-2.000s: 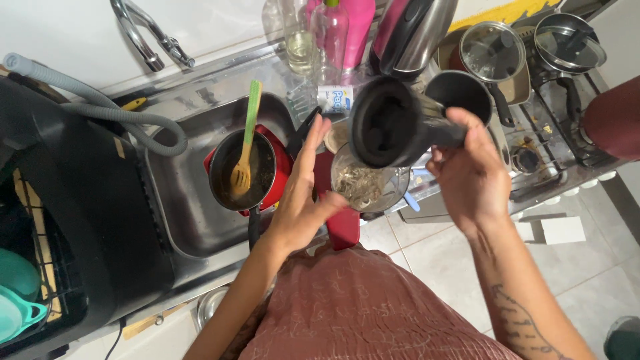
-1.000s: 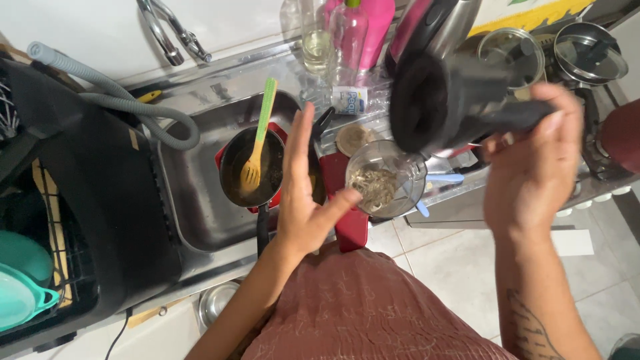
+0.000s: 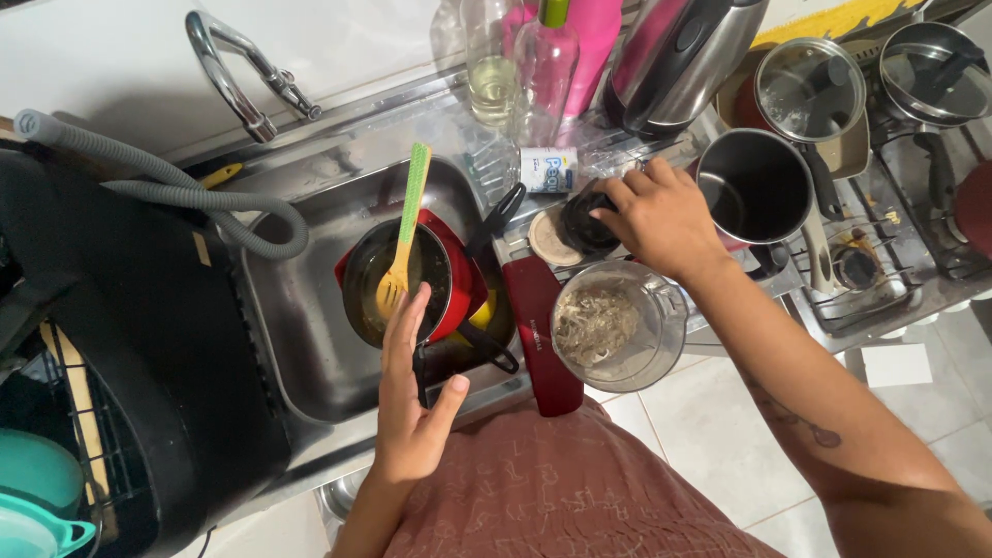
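My right hand [image 3: 659, 213] is on a black plastic piece [image 3: 590, 221] standing on the steel counter, its fingers over the top edge. Beside that piece lies a round beige disc [image 3: 554, 236]. Nearer me is a clear processor bowl [image 3: 651, 349] with shredded, greyish food [image 3: 597, 325] inside, next to a dark red appliance base [image 3: 542, 341]. My left hand [image 3: 411, 387] is raised with thumb and fingers apart, holding nothing, in front of a red pot [image 3: 459, 287] in the sink. A wooden slotted spatula with a green handle [image 3: 415, 194] leans in the pot.
A steel sink [image 3: 310, 372] holds the pot and other pans. Behind stand glass bottles [image 3: 546, 77], a pink bottle [image 3: 597, 54] and an electric kettle [image 3: 674, 62]. At right, an empty dark pot [image 3: 756, 186] and lidded pans sit by the gas stove [image 3: 876, 287]. A grey hose [image 3: 209, 198] curves at left.
My right hand has lowered to the counter behind the bowl with the black piece, which it held up in the air before. My left hand stays raised near the pot.
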